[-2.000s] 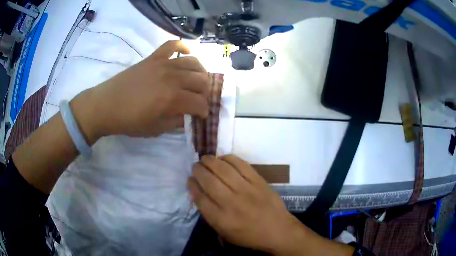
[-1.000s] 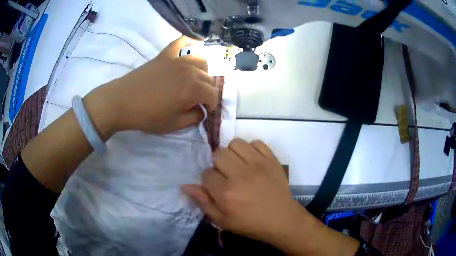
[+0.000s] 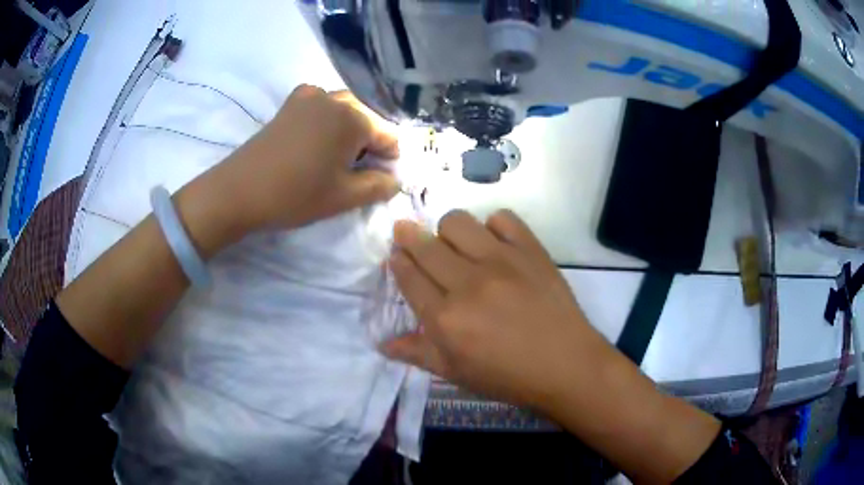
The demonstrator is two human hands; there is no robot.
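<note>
The white quilted panel (image 3: 256, 350) covers the left and front of the table, with dark stitch lines at its upper left. My left hand (image 3: 308, 161) pinches the panel's edge beside the brightly lit needle area of the sewing machine (image 3: 606, 47). My right hand (image 3: 483, 294) holds the same edge just below, with fingertips on the white cloth. A narrow white strip (image 3: 412, 417) hangs below my right hand at the table's front. The needle and presser foot are blurred by glare. Checked fabric (image 3: 38, 260) shows at the far left.
A black rectangle (image 3: 660, 185) hangs on a dark strap right of the needle. A yellowish piece (image 3: 749, 271) and a hanging checked strip (image 3: 769, 332) are further right. A ruler scale (image 3: 483, 414) runs along the table's front edge.
The checked band between my hands is no longer visible; white cloth lies there instead. My right hand has moved up toward the needle. The view has shifted, showing more of the machine head.
</note>
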